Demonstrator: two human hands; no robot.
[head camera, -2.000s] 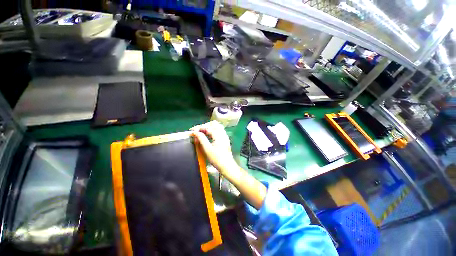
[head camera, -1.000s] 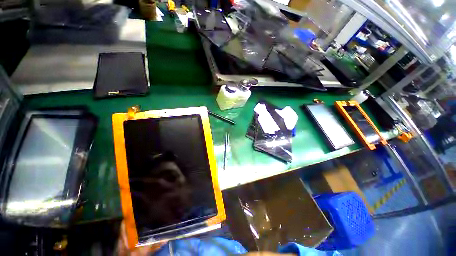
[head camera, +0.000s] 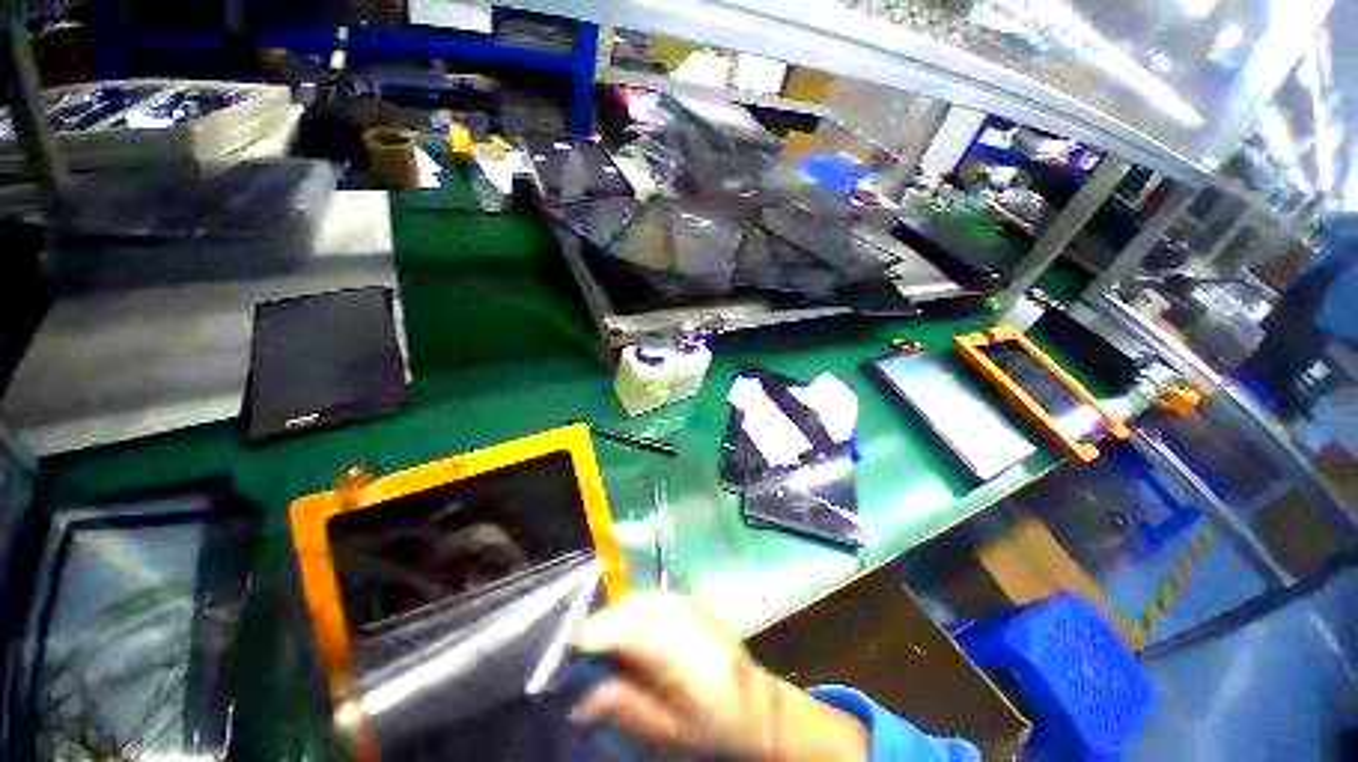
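Observation:
The orange jig (head camera: 316, 573) lies on the green bench before me, around a glossy black display panel (head camera: 462, 521). Clear shiny film (head camera: 477, 640) is raised and folded over the panel's lower part. My right hand (head camera: 670, 670), blurred, is closed on the film's right side at the jig's lower right. My left hand cannot be made out; the jig's lower end is cut off by the picture's edge.
Black-edged clear sheets (head camera: 119, 625) lie left, a dark flat unit (head camera: 325, 357) behind them. Beyond the jig are a black pen-like stick (head camera: 633, 441), whitish bottle (head camera: 660, 378) and white wipes (head camera: 770, 423) on black panels. A pale panel (head camera: 953, 417) and second jig (head camera: 1095, 442) lie right.
My right hand has moved from the jig's top right corner down to its lower right side. The film is now lifted and bent over the panel. The view has shifted.

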